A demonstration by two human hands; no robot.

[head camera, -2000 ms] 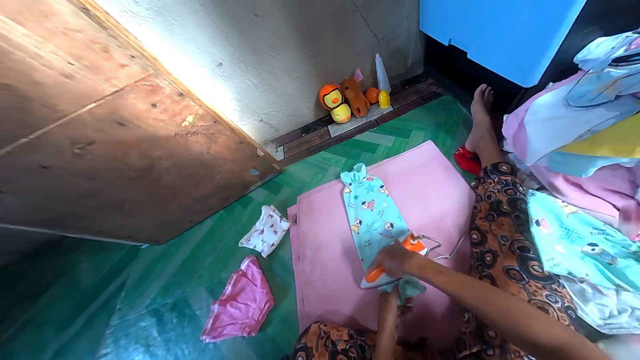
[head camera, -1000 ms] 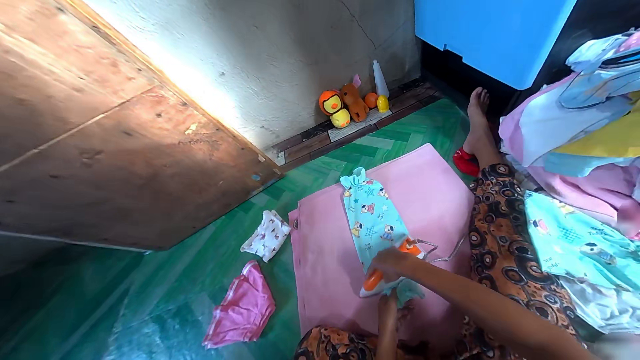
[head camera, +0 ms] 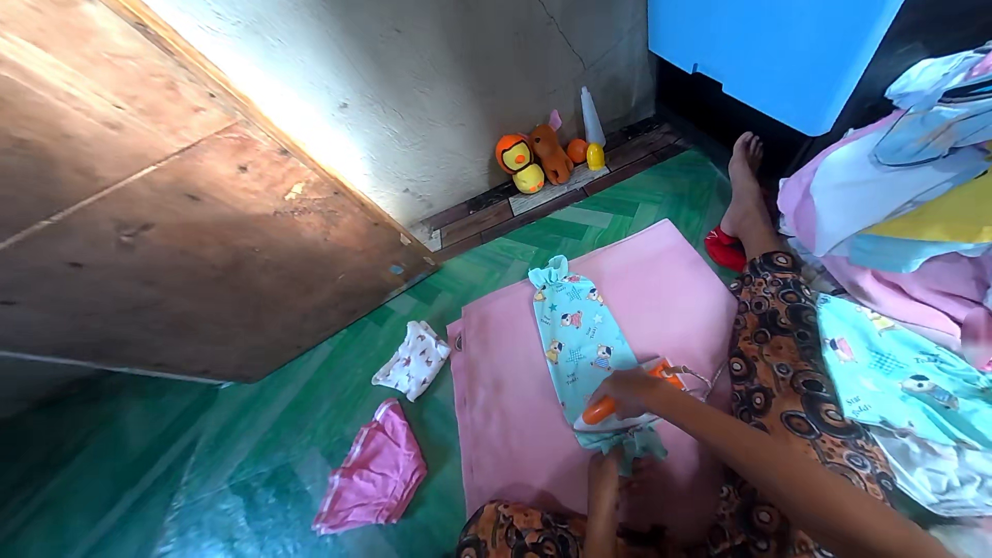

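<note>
My right hand [head camera: 626, 394] is closed around the orange handle of a clothes iron [head camera: 601, 411], which lies on the lower part of a turquoise printed bolster case [head camera: 572, 333] with ruffled ends. Below it, my left hand [head camera: 606, 466] is at the lower ruffle; its fingers are partly hidden, and it appears to pinch the cloth. Beneath the case is a folded pink cloth [head camera: 511, 418] on the floor. The iron's cord runs off to the right, beside my patterned trouser leg.
Pink underpants [head camera: 376, 473] and a small white printed garment [head camera: 413, 361] lie left on the green floor. Plush toys [head camera: 535, 159] stand by the wall. On the right are heaped clothes [head camera: 891, 186] and another turquoise printed cloth [head camera: 907, 372]. A wooden panel [head camera: 194, 232] is at left, a blue box [head camera: 767, 54] above.
</note>
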